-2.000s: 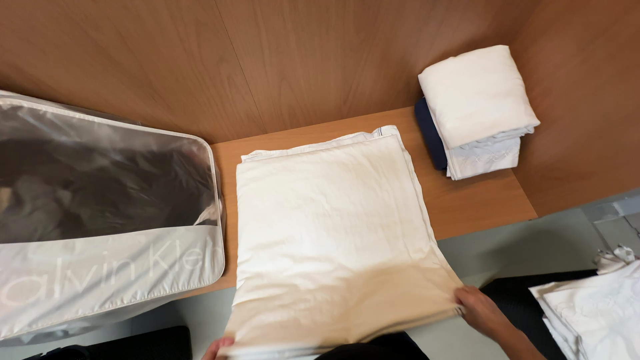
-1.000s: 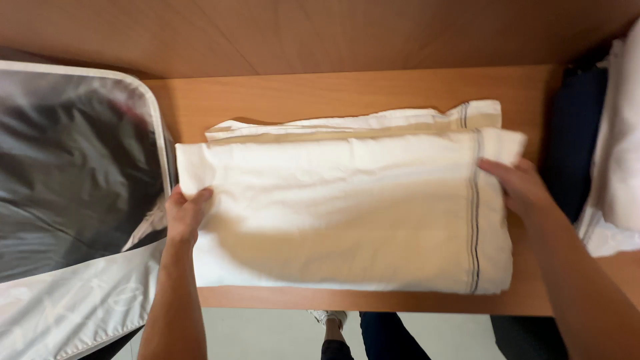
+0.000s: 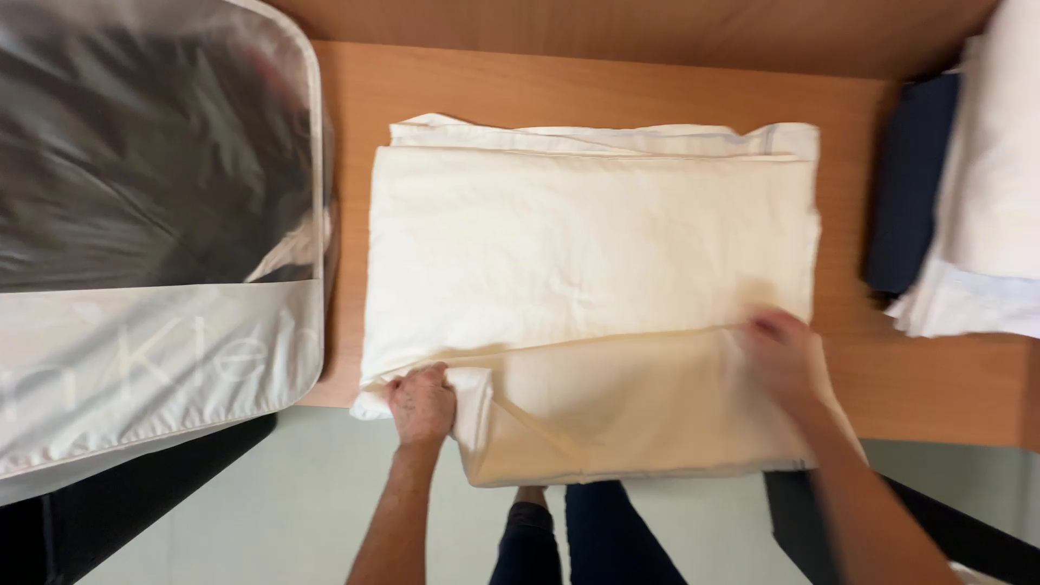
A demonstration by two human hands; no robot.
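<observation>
A cream-white folded cloth (image 3: 585,244) lies on a wooden surface, its near part turned over and hanging past the front edge. My left hand (image 3: 422,404) is closed on the cloth's near left corner, where the fabric bunches. On the right, my right hand (image 3: 776,345) is blurred and lies at the edge of the turned-over part; whether its fingers grip the fabric cannot be told. Under the cloth's far side, further white layers stick out, with a faint stripe near the right corner.
A zippered storage bag (image 3: 162,357) with a clear window and dark contents stands at the left. At the right are a dark blue folded cloth (image 3: 910,183) and a stack of white folded cloths (image 3: 999,162). A wooden panel (image 3: 601,28) rises behind the wooden surface (image 3: 934,390).
The striped upper layer held up by both hands one second ago is no longer seen that way; a plain face shows. Both hands have moved toward the near edge.
</observation>
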